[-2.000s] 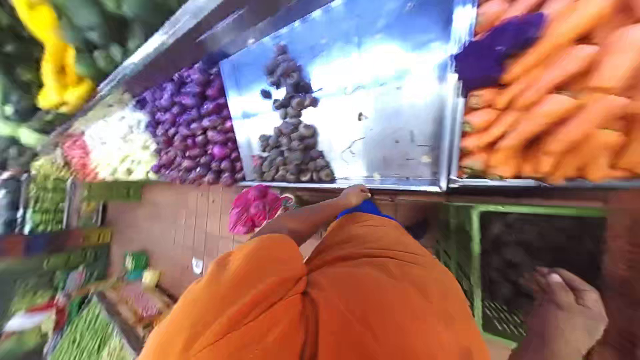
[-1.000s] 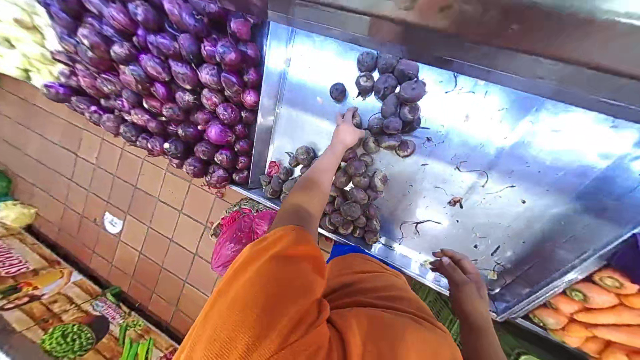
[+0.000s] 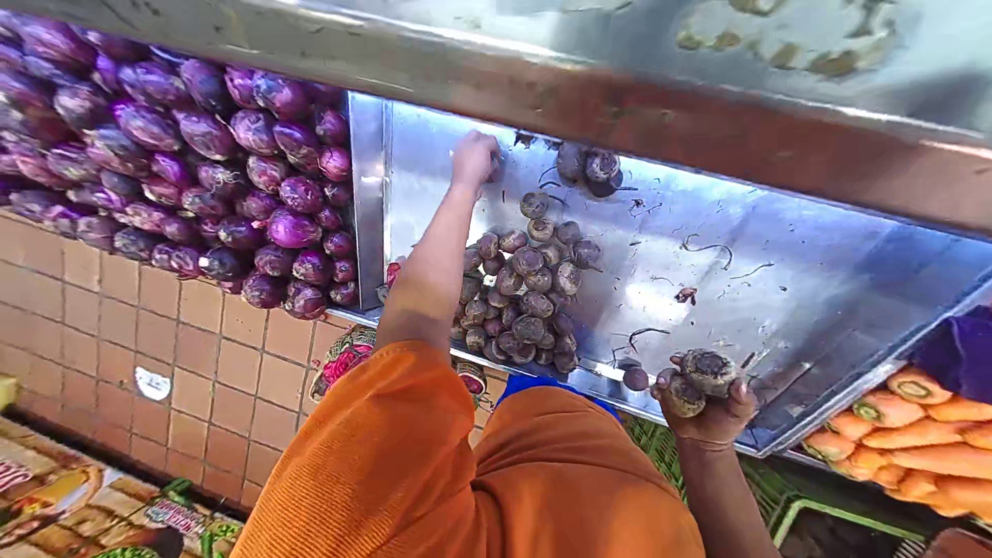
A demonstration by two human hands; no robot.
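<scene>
Beets (image 3: 531, 294) lie heaped at the front left of a metal display tray (image 3: 659, 263). A small group of darker beets (image 3: 593, 167) sits by the tray's back edge. My left hand (image 3: 474, 159) reaches to the back left of the tray, its fingers curled around or against a dark red item, probably a beet; the hand partly hides it. Low at the front right, my right hand (image 3: 709, 411) holds a few beets (image 3: 707, 372) in its upturned palm. One small beet (image 3: 635, 378) lies at the front rim, left of that hand.
Red onions (image 3: 294, 225) are piled left of the tray, carrots (image 3: 922, 434) to its right beside a purple cloth (image 3: 961, 353). A metal ledge (image 3: 542, 85) runs along the back. Below are a tiled floor (image 3: 194, 364) and a green crate (image 3: 845, 515).
My left hand has moved from the beet heap to the tray's back left. My right hand, with no beets visible in it one second ago, now holds several. Fewer dark beets show at the back.
</scene>
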